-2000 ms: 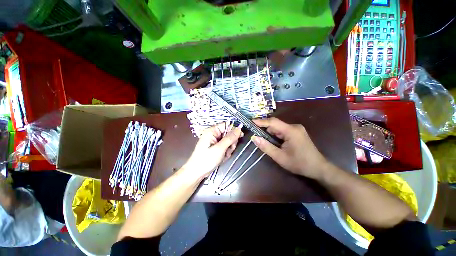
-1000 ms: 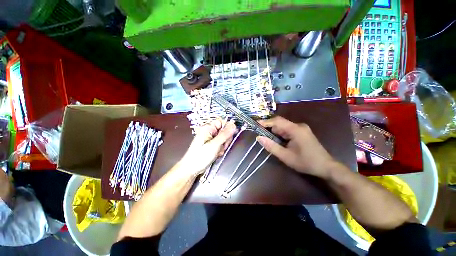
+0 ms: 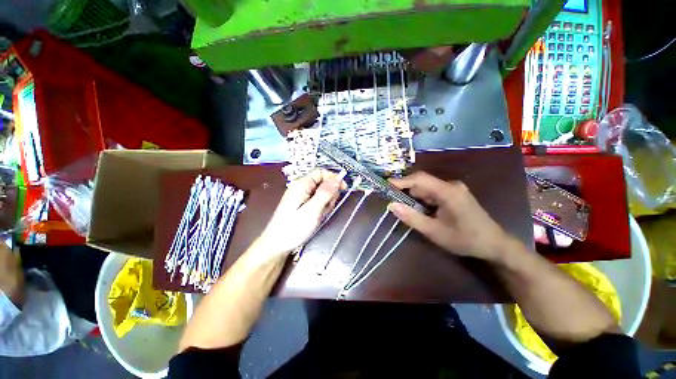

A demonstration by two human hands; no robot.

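Note:
My right hand (image 3: 449, 211) grips the right end of a narrow dark toothed loading bar (image 3: 363, 169), held slanting above the red-brown work board (image 3: 474, 277). Several thin white cables (image 3: 341, 228) hang from the bar towards the board's front edge. My left hand (image 3: 305, 207) is at the bar's middle-left side, its thumb and fingers closed on a cable (image 3: 322, 222) near the bar. The bar's far end lies over a dense cable pile (image 3: 300, 152) by the mould. A looser cable bundle (image 3: 204, 233) lies on the board's left part.
The green upper platen (image 3: 356, 33) is overhead, above the grey machine bed (image 3: 471, 111). An open cardboard box (image 3: 122, 200) stands left. The control panel (image 3: 567, 81) and a red tray (image 3: 611, 222) holding a patterned case are right. White buckets (image 3: 637, 259) with yellow bags flank the board.
Compared with before, more cables hang spread out from the bar. My left hand has shifted slightly along the bar. The view has moved, showing more of the bed under the platen.

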